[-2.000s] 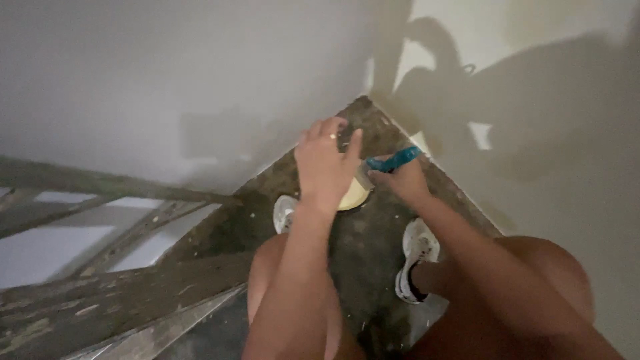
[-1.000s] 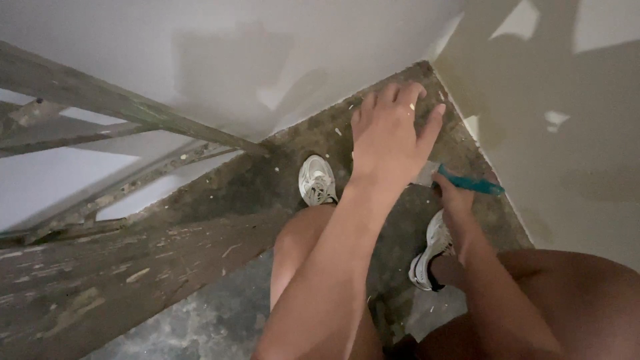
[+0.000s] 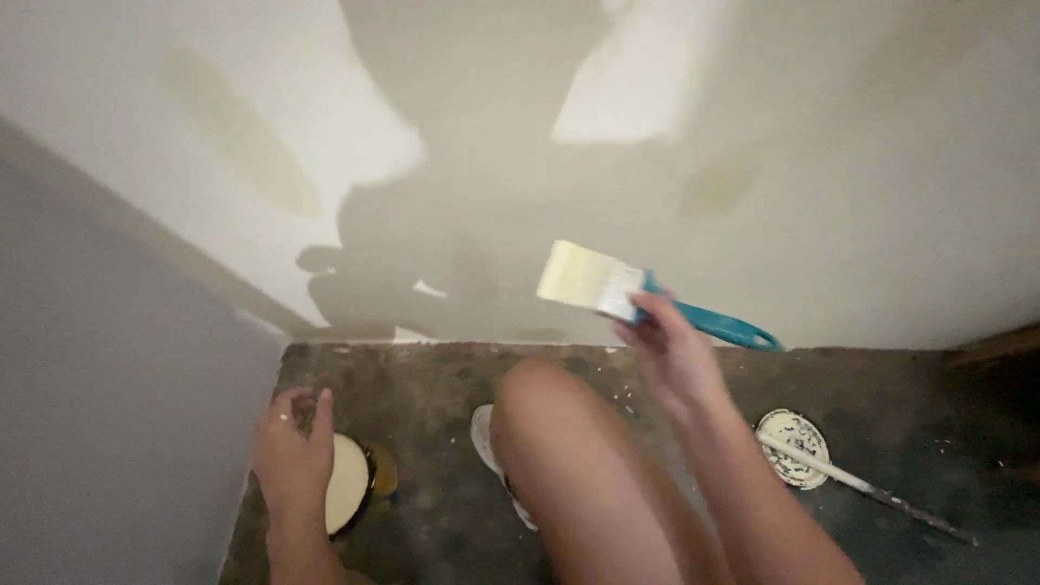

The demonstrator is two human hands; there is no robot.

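My right hand (image 3: 670,349) grips a flat paintbrush (image 3: 589,280) by the metal band and the neck of its teal handle. Cream paint coats the bristles, which point left in front of the pale wall (image 3: 617,195). At lower left, my left hand (image 3: 296,451) is above and beside an open can of cream paint (image 3: 348,487), fingers apart and holding nothing. It hides the can's left part. Whether the hand touches the can cannot be told.
On the dark floor (image 3: 431,504) at right lies a paint-spattered round lid (image 3: 792,447) with a paint-coated stick (image 3: 869,491) across it. A grey wall (image 3: 106,349) meets the pale wall at left. My knee (image 3: 552,406) and a white shoe (image 3: 486,435) are between my hands.
The view has swung far toward the pale wall. The paintbrush, earlier low over the floor near my left hand, is now raised in front of that wall, and my hands are farther apart.
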